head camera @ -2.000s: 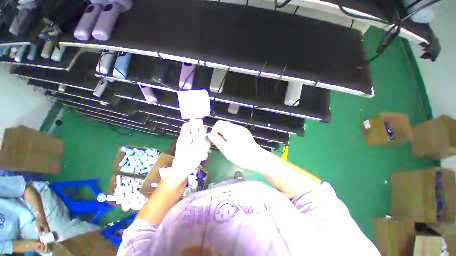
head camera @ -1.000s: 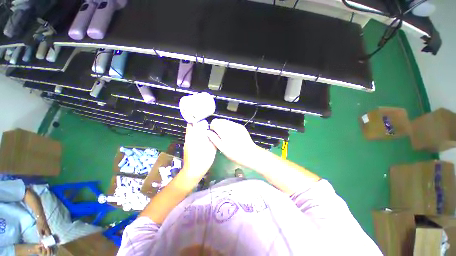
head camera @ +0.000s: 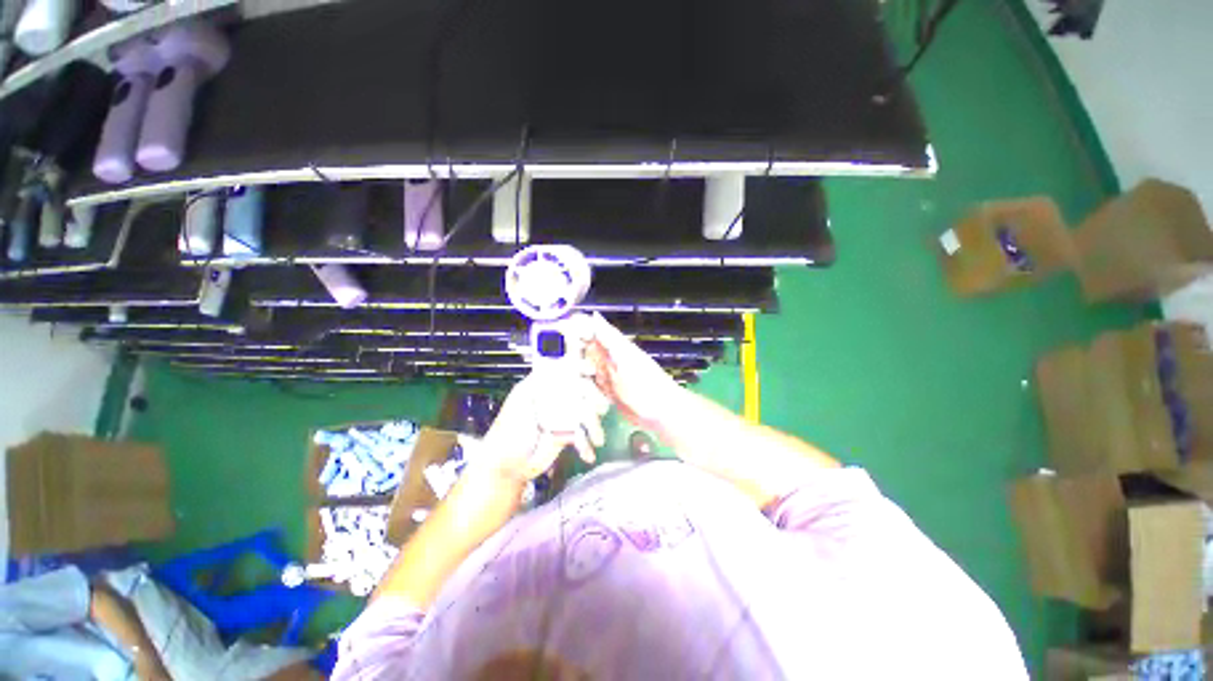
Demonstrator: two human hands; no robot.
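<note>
A white handheld fan [head camera: 548, 282] stands upright in front of my chest, its round grille facing me. A small dark square display shows on its handle, just below the head. My left hand [head camera: 543, 406] is wrapped around the handle from below. My right hand [head camera: 615, 366] touches the handle's right side near the display; its fingertips are partly hidden. Both hands are overexposed, so finger detail is poor.
Black rack shelves [head camera: 599, 113] with pale edges hold purple, white and blue fans. Floor cartons hold blue fans [head camera: 366, 459] and white fans [head camera: 357, 539]. A seated person [head camera: 67, 619] is at lower left by blue stools [head camera: 246, 585]. Brown cartons [head camera: 1097, 399] stand at right.
The fan has turned from a blank white side to its grille and display facing me. My right hand has shifted along the handle. The view has tilted, so the shelves sit differently.
</note>
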